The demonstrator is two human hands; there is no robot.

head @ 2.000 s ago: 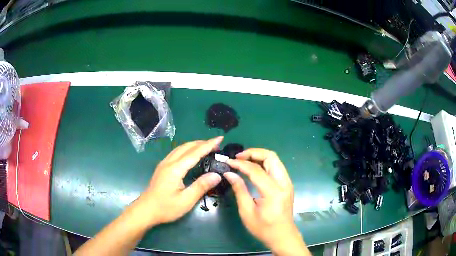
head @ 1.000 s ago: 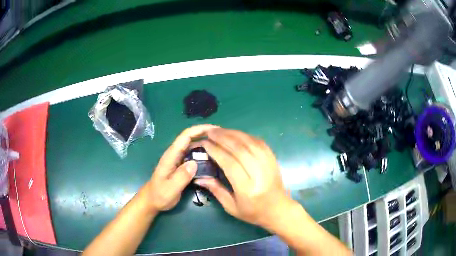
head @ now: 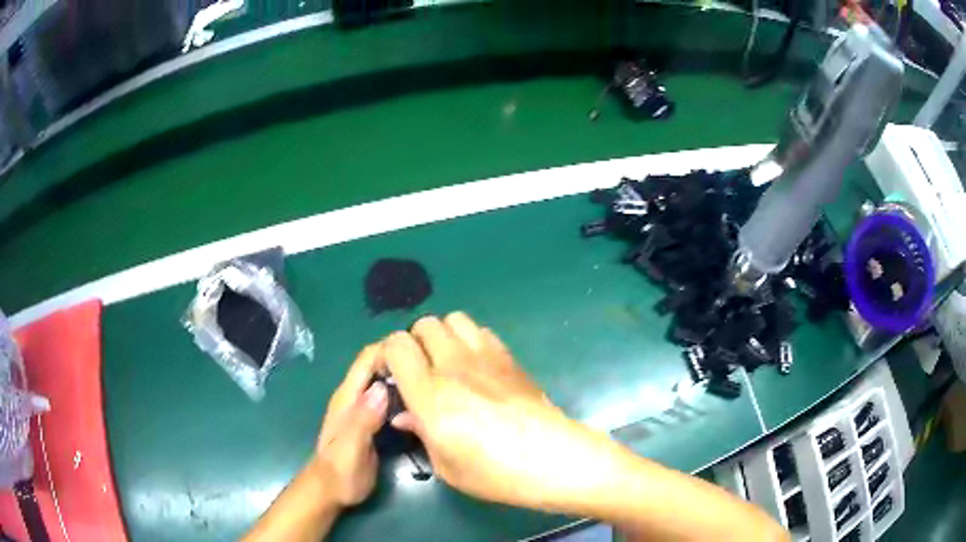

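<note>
A black device body is held low over the green bench at the lower middle, mostly hidden by the hands. My left hand grips its left side, with the thumb on top. My right hand covers its top and right side with bent fingers. A small dark part sticks out below the device. A round dark patch of screws lies on the bench just beyond the hands. An open clear plastic bag with black contents lies to the left of it.
A grey electric screwdriver hangs over a black heap of plastic parts at right. Beside it is a purple-rimmed round item. A white parts tray sits lower right. A red mat and white fan are at left. Another black device lies beyond the white strip.
The camera view has shifted and tilted. My right hand has closed further over the device, hiding the white label seen before. Both hands remain on the device.
</note>
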